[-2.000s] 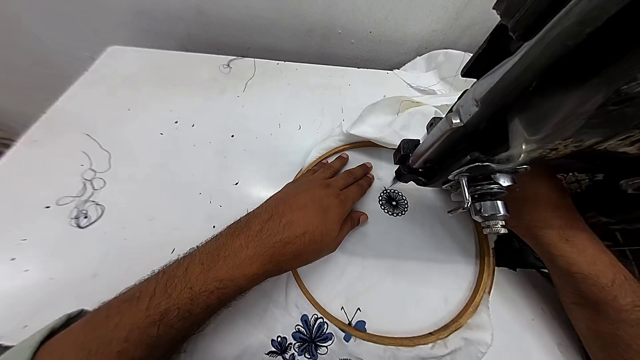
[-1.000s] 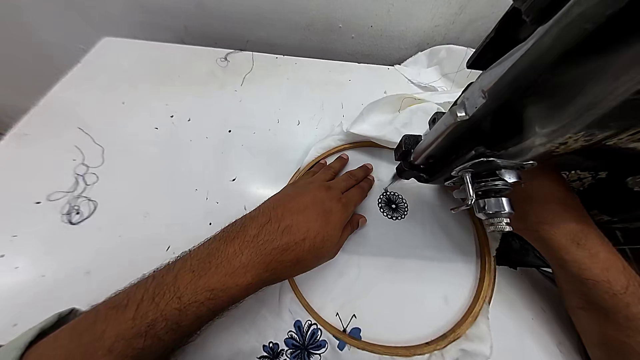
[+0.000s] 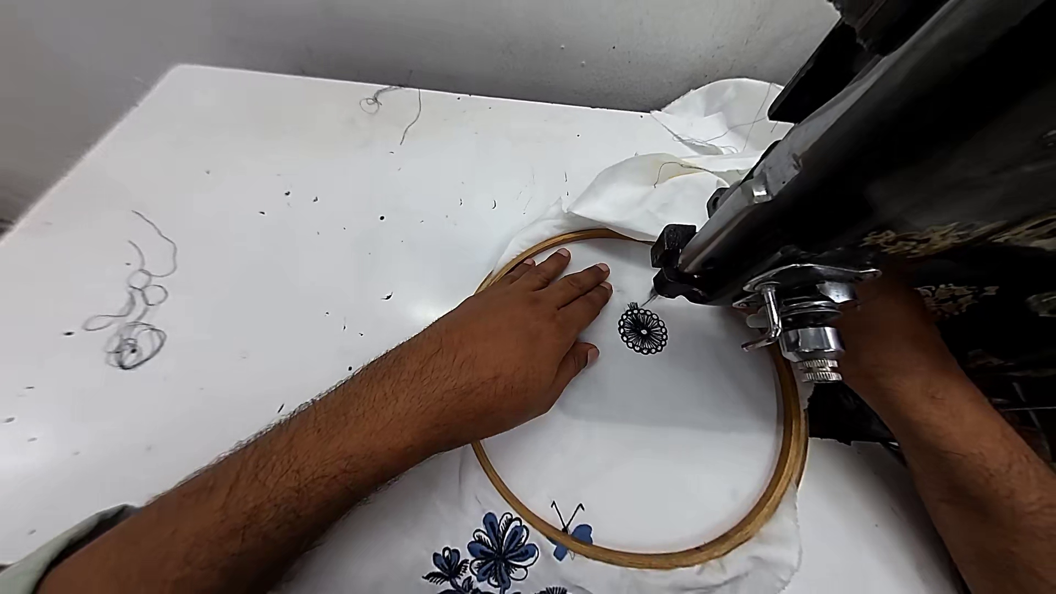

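White fabric is stretched in a round wooden embroidery hoop. My left hand lies flat on the fabric at the hoop's left side, fingers slightly apart, holding nothing. Just right of its fingertips is a round black embroidered motif, beside the needle of a black sewing machine. My right hand reaches behind the machine's metal thread tension dial; its fingers are hidden. Blue and black embroidered flowers and a blue butterfly show near the hoop's lower edge.
A tangle of dark thread lies on the white table at left, with more loose thread near its back edge. Small dark lint bits are scattered about. Bunched white fabric sits behind the hoop, and a grey wall stands behind the table.
A small dark stitched bit now shows at the top of the round motif, near the needle. Both hands have stayed in about the same places.
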